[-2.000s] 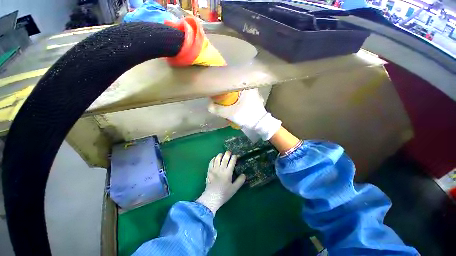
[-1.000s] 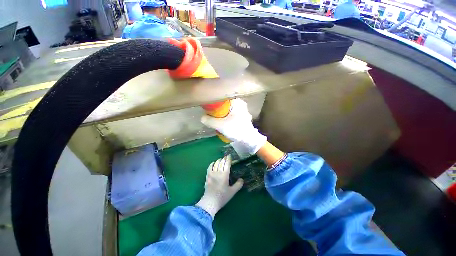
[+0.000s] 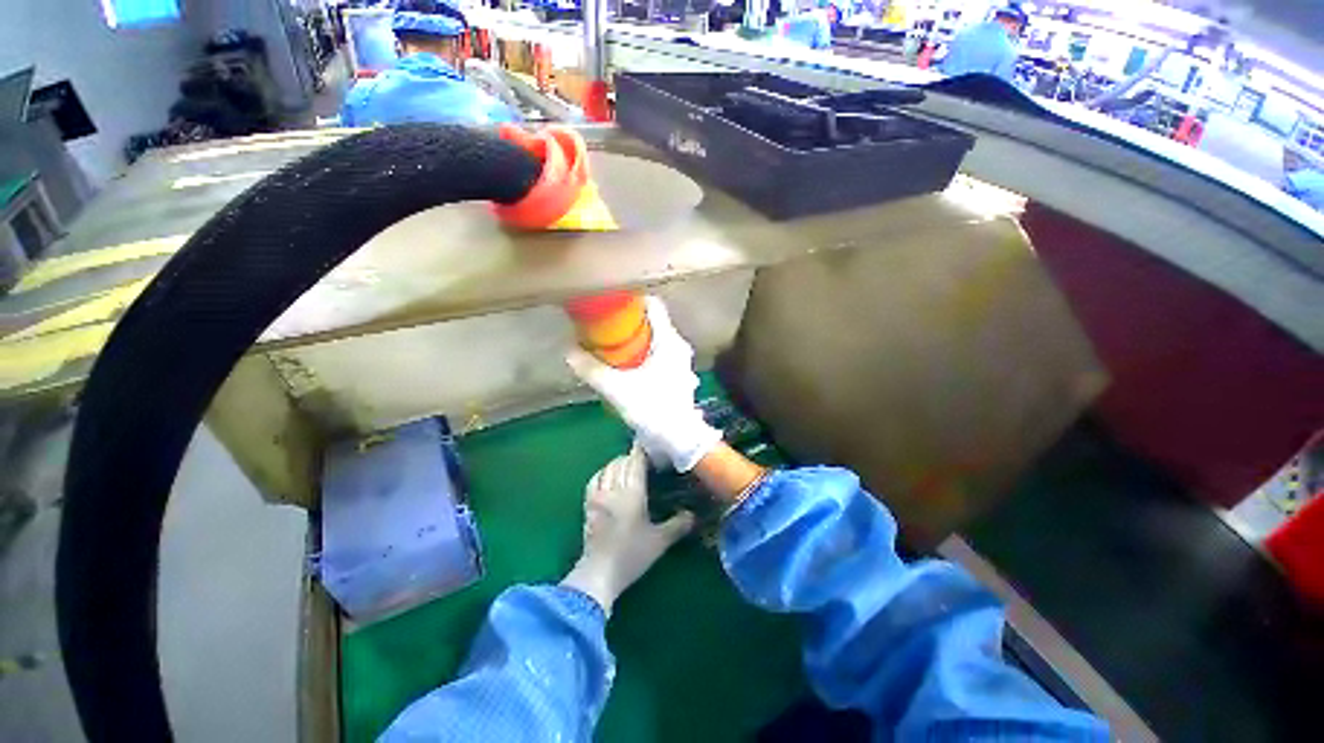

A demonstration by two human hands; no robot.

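Note:
A dark-green circuit board (image 3: 744,430) lies on the green mat (image 3: 530,465), partly hidden by both hands. My right hand (image 3: 654,389), in a white glove, grips the orange and yellow taped suction nozzle (image 3: 610,328) below the shelf, over the board. The nozzle tip is hidden behind the hand. My left hand (image 3: 622,523), also gloved, rests at the board's left edge with its fingers on it; whether it grips the board is hidden. The black vacuum hose (image 3: 218,276) arches over the shelf at the left and enters it through the orange collar.
A blue-grey box (image 3: 392,520) stands at the mat's left. A black tray (image 3: 791,145) sits on the shelf (image 3: 436,283) above. A brown panel (image 3: 915,363) bounds the right side, with a dark conveyor belt (image 3: 1162,581) beyond. People in blue are in the background.
The view has shifted, showing more of the room and the belt. My right hand and the nozzle have moved left and nearer, closer to my left hand, covering more of the board.

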